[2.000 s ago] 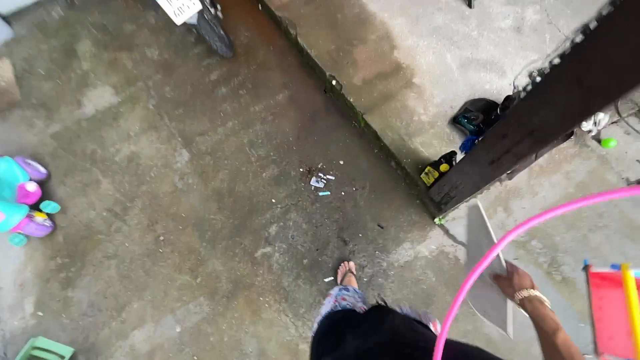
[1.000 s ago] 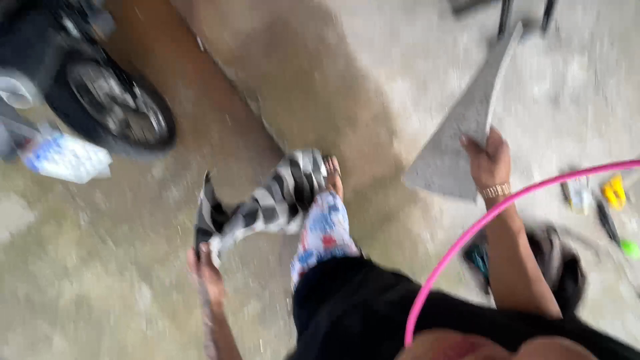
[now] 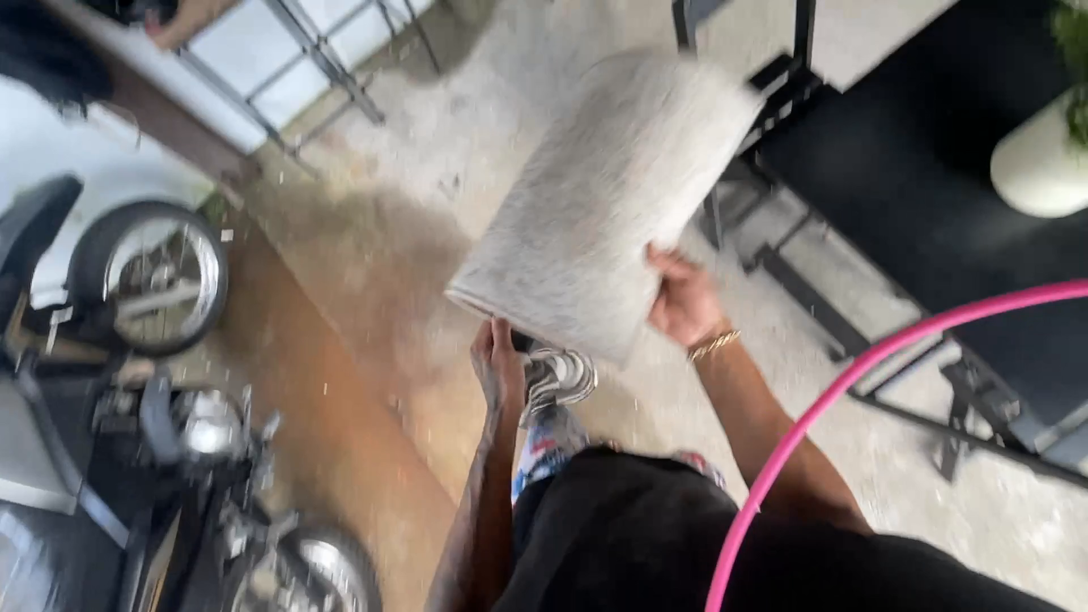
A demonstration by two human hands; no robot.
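Note:
A grey mottled flat sheet (image 3: 603, 195), its material not clear, is held up in front of my body and blurred by motion. My right hand (image 3: 684, 297), with a gold bracelet at the wrist, grips its right edge. At its lower left edge, my left hand (image 3: 500, 353) is closed around a dark end of something, and its fingertips meet the sheet. A striped black, white and grey cloth (image 3: 561, 374) hangs below the sheet, beside my left hand. Part of the cloth is hidden behind the hand and sheet.
A motorcycle (image 3: 161, 425) stands at the left, near another wheel (image 3: 157, 276). On the right is a black table (image 3: 901, 170) bearing a white plant pot (image 3: 1041, 161). A pink hoop (image 3: 816, 416) crosses the lower right. Another person's arm (image 3: 191, 21) shows at top left by a metal rack (image 3: 314, 59).
My left hand has come from apart at the left, where it held the striped cloth, to the sheet's lower edge. The sheet now shows its broad face. The view has shifted greatly.

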